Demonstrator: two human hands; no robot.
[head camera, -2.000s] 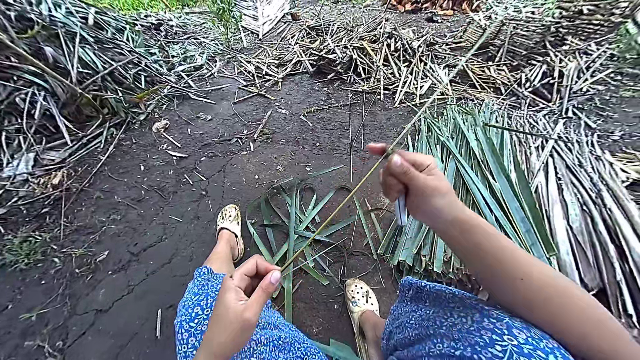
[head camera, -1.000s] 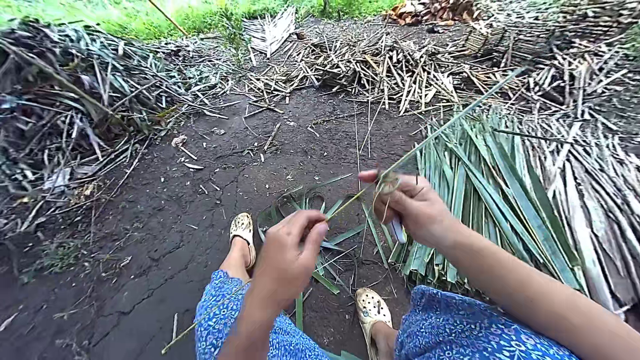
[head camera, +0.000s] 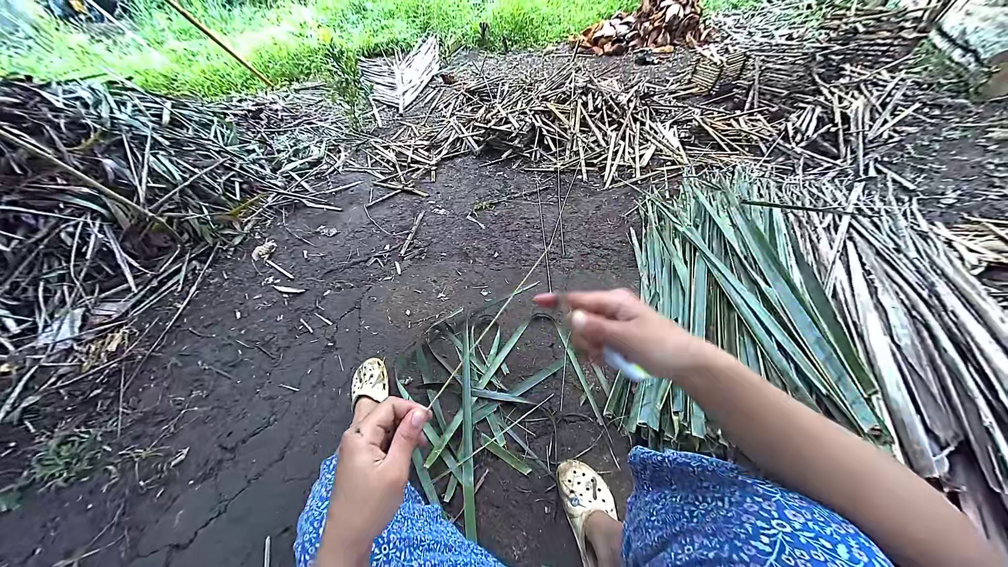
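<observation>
Between thumb and finger, my left hand (head camera: 378, 465) pinches the lower end of a thin palm leaf midrib (head camera: 492, 321), which slants up and to the right. My right hand (head camera: 622, 327), slightly blurred, is closed around a small pale object (head camera: 624, 365), perhaps a knife handle; most of it is hidden in the palm. Its fingertips are right of the midrib, with a gap between them. Cut green leaf strips (head camera: 468, 425) lie scattered on the soil between my feet.
A stack of green palm leaflets (head camera: 709, 291) lies at the right beside dried ones (head camera: 890, 315). Dry leaves are heaped (head camera: 102, 181) at the left, and cut dry stalks (head camera: 583, 118) spread across the back. Coconut husks (head camera: 650, 27) are piled beyond.
The hands were close together a second ago, with a green leaf strip running up from them; now they are apart and a bare thin midrib is in my left hand. The view has tilted up.
</observation>
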